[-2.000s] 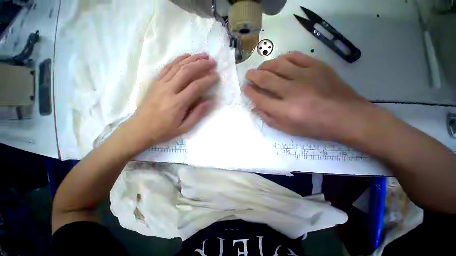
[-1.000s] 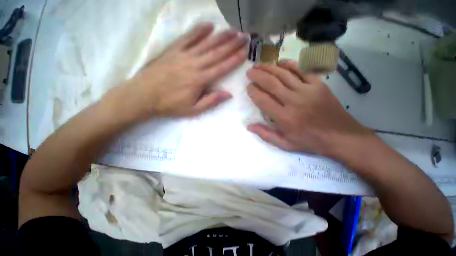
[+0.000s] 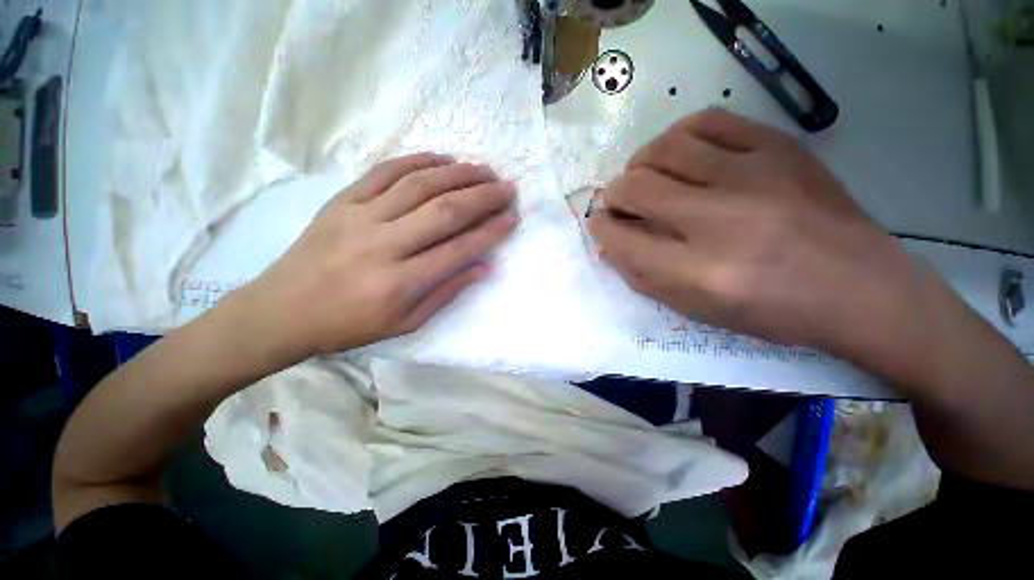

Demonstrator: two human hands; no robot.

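A large white, partly textured garment piece lies on the machine table, spread to the left and up to the needle area. My left hand lies flat on it, fingers together and pointing right. My right hand is at the piece's right edge, its fingers curled with the fingertips on the edge; whether they pinch the cloth is hard to tell. The presser foot and needle area is beyond my fingertips, beside a brass-coloured plate. A cream bundle lies in my lap.
Black thread snips lie right of the needle, near a silver disc with dark holes. A slim pale tool is far right. A printed ruler strip runs along the front edge. A blue basket edge is below right.
The machine head and ridged knob have shifted up out of most of the view. Both hands are now nearer the front edge, away from the needle. My left fingers are closer together, my right fingers more curled.
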